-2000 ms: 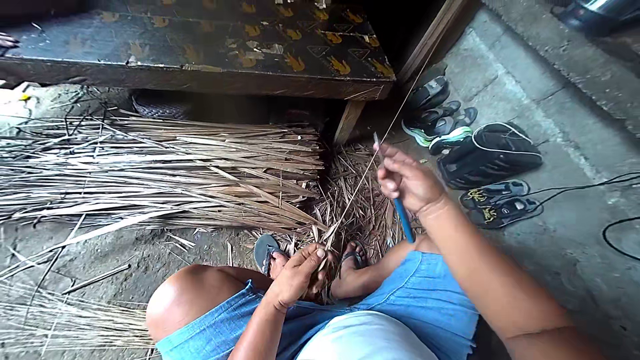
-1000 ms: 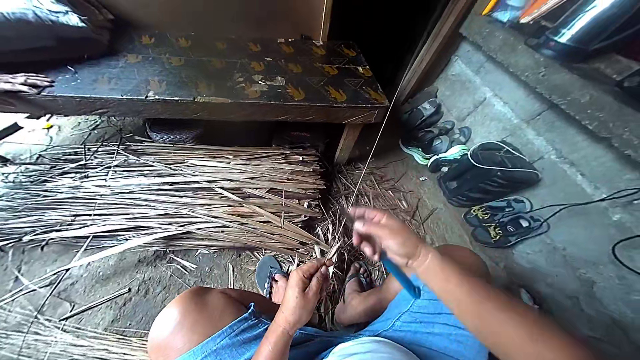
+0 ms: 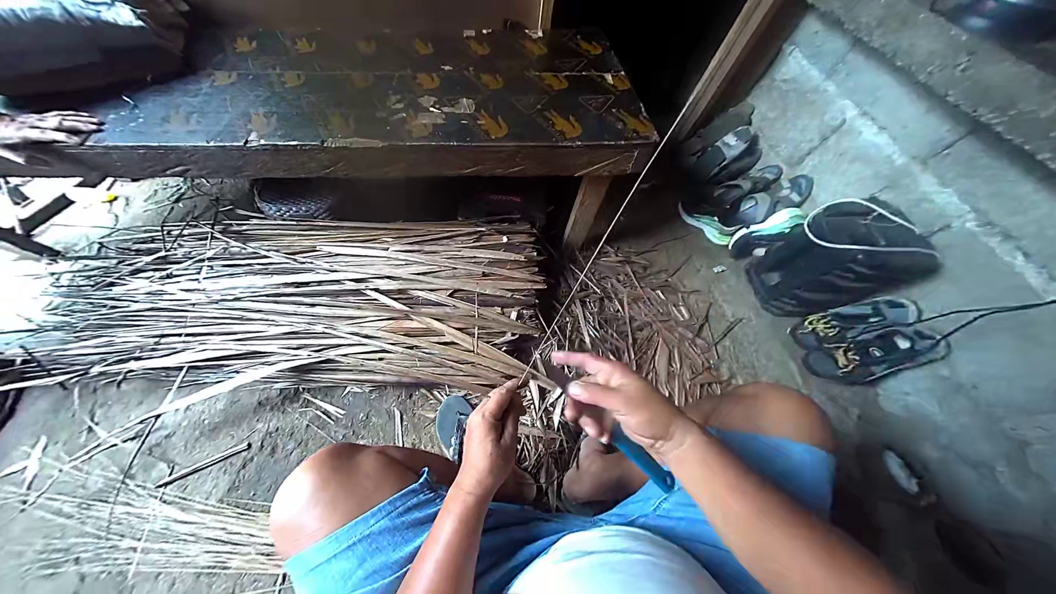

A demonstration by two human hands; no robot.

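Observation:
Between my knees, my left hand [image 3: 493,421] pinches the lower end of a thin palm-leaf midrib [image 3: 615,223], which slants up and right past the bench corner. Just right of it, my right hand [image 3: 619,400] holds a knife by its blue handle [image 3: 642,460], with the index finger stretched out. The dark blade is blurred and mostly hidden by the fingers, near the midrib's lower end. A thick pile of dry palm leaves [image 3: 330,305] lies on the ground beyond my left hand. Leaf scraps [image 3: 643,322] cover the ground ahead of my right hand.
A low wooden bench [image 3: 396,161] stands behind the leaves; another person's hand [image 3: 49,130] rests on its left end. Shoes, sandals [image 3: 874,355] and a black bag [image 3: 841,256] lie right, beside a concrete ledge [image 3: 932,124]. Thin stripped midribs [image 3: 165,528] lie at lower left.
My right hand, raised beside the midrib two seconds ago, has come down close to my left hand. Its index finger now reaches out, and the knife is still in it.

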